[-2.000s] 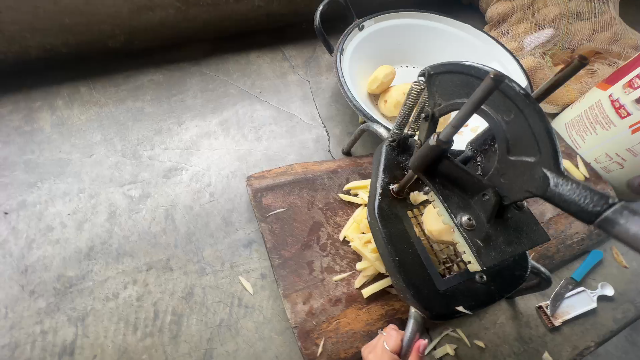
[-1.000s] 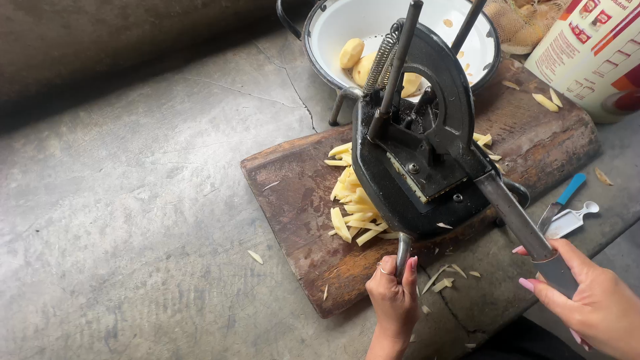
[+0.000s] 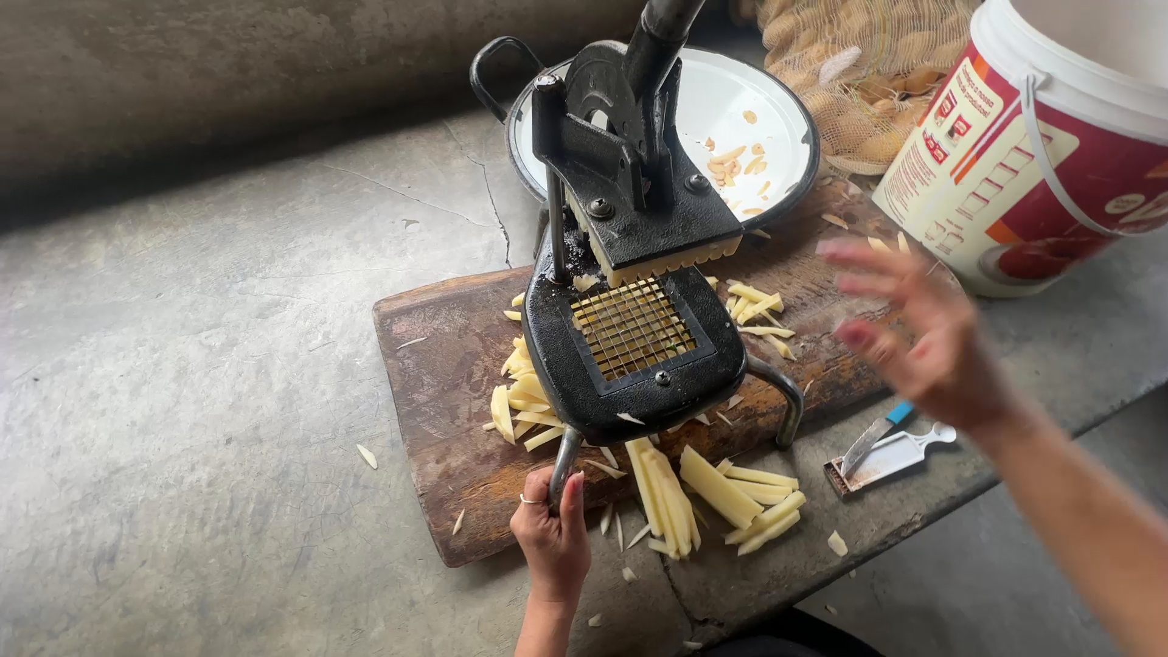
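Observation:
A black cast-metal lever potato cutter stands over a wooden board. Its toothed pusher block is raised above the square blade grid. My left hand, with a ring, is closed around the cutter's front metal leg. My right hand, blurred, is in the air right of the cutter, fingers apart and nothing in it. Cut potato sticks lie in front of the cutter, others beneath it and on the board.
A white enamel basin with potato scraps is behind the cutter. A mesh sack of potatoes and a white-and-red plastic bucket stand at the back right. A blue-handled knife rests on a white hand peeler or grater near the concrete counter's edge.
My right hand has let go of the lever, which has swung up, raising the pusher. Larger bundles of potato sticks now lie in front of the cutter. The potatoes seen in the basin before no longer show.

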